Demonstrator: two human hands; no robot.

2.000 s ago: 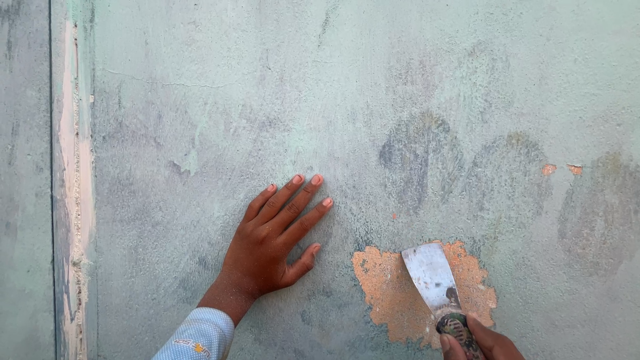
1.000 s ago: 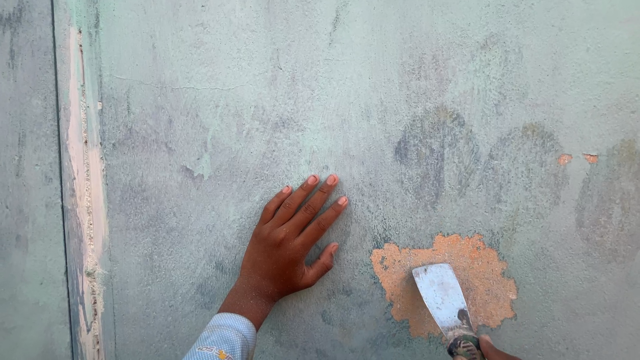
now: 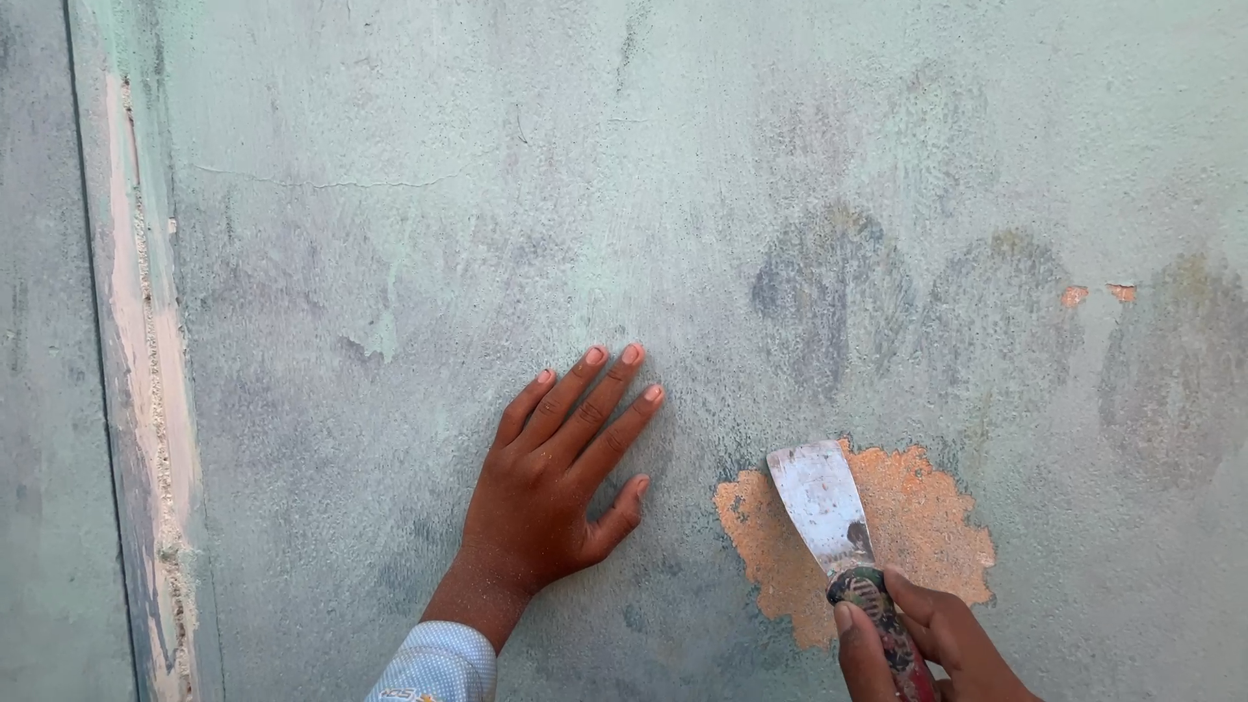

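Note:
My left hand (image 3: 556, 478) lies flat against a painted green-grey wall (image 3: 585, 244), fingers apart, with nothing in it. To its right, my right hand (image 3: 926, 634) grips the dark, paint-stained handle of a putty knife (image 3: 824, 502), its metal blade pointing up and slightly left. The blade's tip is at the upper edge of a bare orange patch (image 3: 926, 517) with a ragged outline, where the paint is off. Part of the handle is hidden by my fingers and the lower frame edge.
At the left, a vertical strip of pale filler (image 3: 161, 409) with a rough crack runs beside a dark groove (image 3: 93, 292). Two small orange chips in the paint (image 3: 1074, 295) and several dark smudges (image 3: 829, 292) mark the wall on the right.
The putty knife's blade has moved up over the orange patch to its top edge, and more of my right hand shows than a second ago. My left hand stays on the wall.

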